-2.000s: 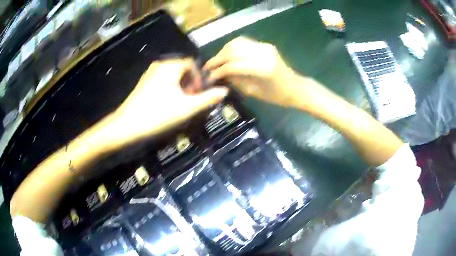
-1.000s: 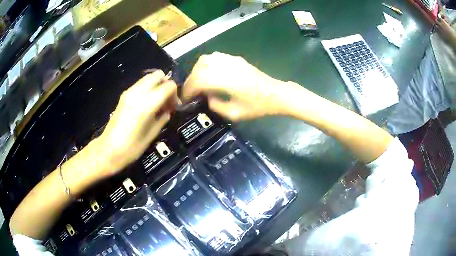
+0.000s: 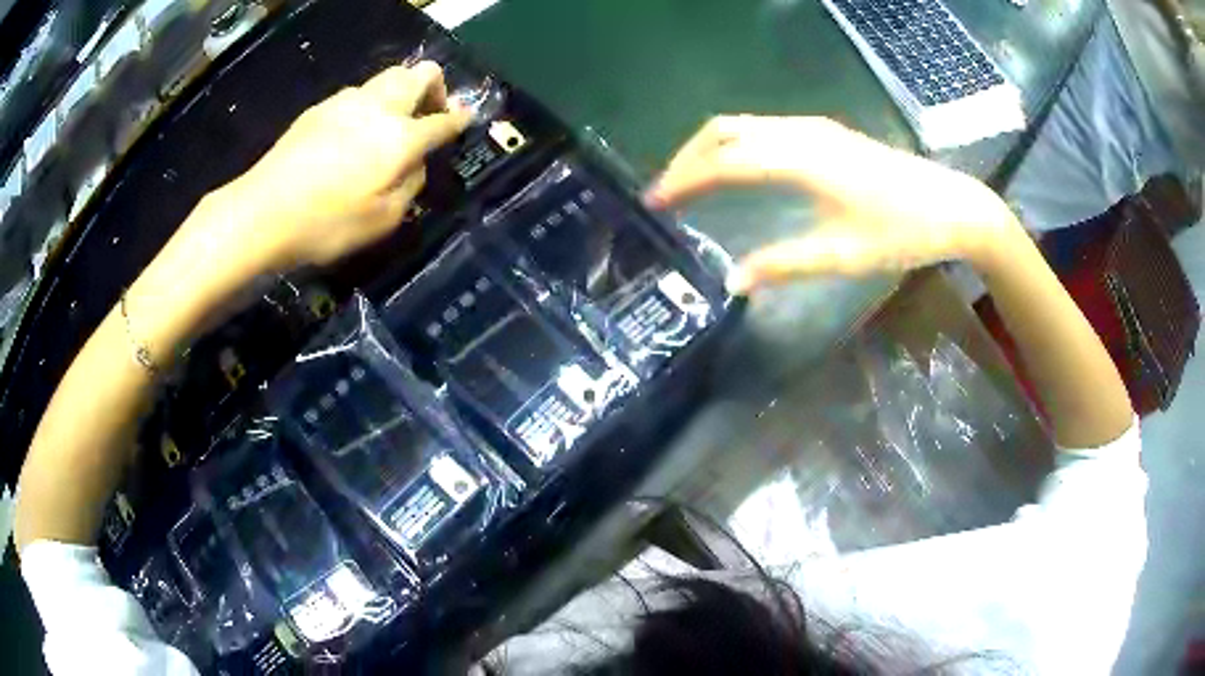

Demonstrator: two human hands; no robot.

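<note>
Flat black phone-like units (image 3: 456, 330) lie in rows in the black tray (image 3: 198, 159), under shiny, wrinkled clear film (image 3: 364, 337). Small pale icons, white text and small phone-shaped pictures show on them. My left hand (image 3: 350, 165) is over the tray's upper part, its fingers curled and closed on the clear film at the upper end of a unit in the right-hand column. The exact pinch is partly hidden by the fingers. My right hand (image 3: 826, 205) is open and empty, thumb and fingers apart, just right of the tray's right edge.
A white-edged sheet with a dark grid (image 3: 925, 60) lies on the green bench (image 3: 595, 66) at the upper right. Clear plastic bags (image 3: 925, 396) are below the bench edge. A dark red crate-like thing (image 3: 1143, 297) stands at the right. Dark hair (image 3: 714, 634) shows at the bottom.
The view has shifted down, showing more of the units' lower ends. My hands were together at the tray's upper right; my right hand has moved away to the right and opened.
</note>
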